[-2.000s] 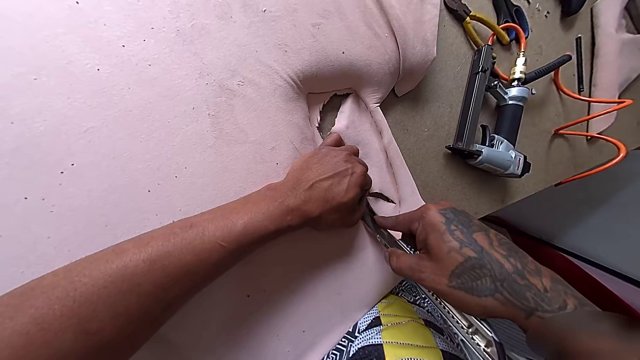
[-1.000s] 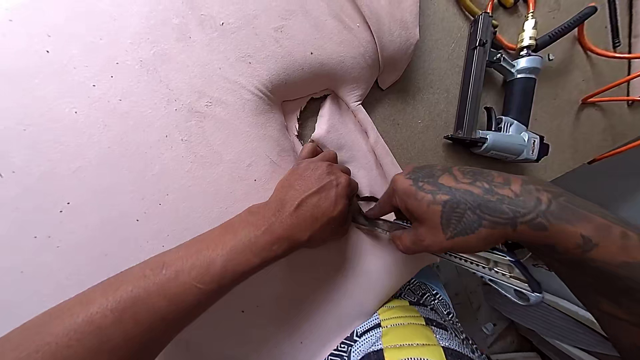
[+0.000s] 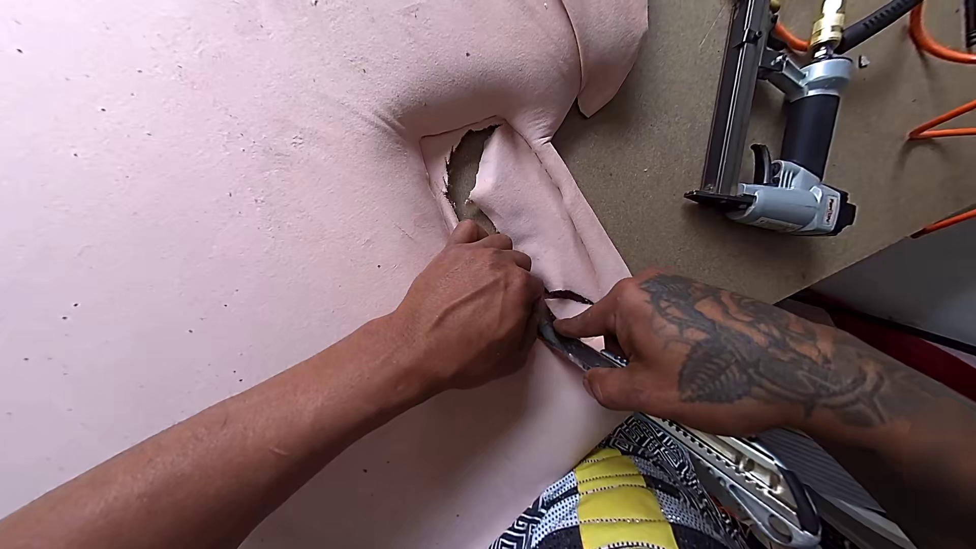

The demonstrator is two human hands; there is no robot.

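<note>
A large pale pink leather hide or suede-like sheet [image 3: 229, 198] covers the left and middle of the view, with a ragged cut opening [image 3: 469, 164] near its right edge. My left hand [image 3: 476, 305] is closed on the material just below that opening. Against its knuckles lies the dark metal end of a tool [image 3: 576, 347], whose kind I cannot tell. My right hand [image 3: 648, 343], on a tattooed arm, grips this tool between thumb and fingers. A short dark slit [image 3: 568, 295] shows in the material just above the tool.
A pneumatic stapler [image 3: 793, 152] lies on the brown work surface [image 3: 656, 198] at the upper right, joined to an orange coiled air hose [image 3: 942, 122]. Patterned fabric with a yellow band [image 3: 621, 496] and a metal-framed object [image 3: 732, 465] are at the bottom right, below the surface's edge.
The view has shifted nearer to the hands and cut. Both hands stay close together at the same part of the material, with the tool still between them.
</note>
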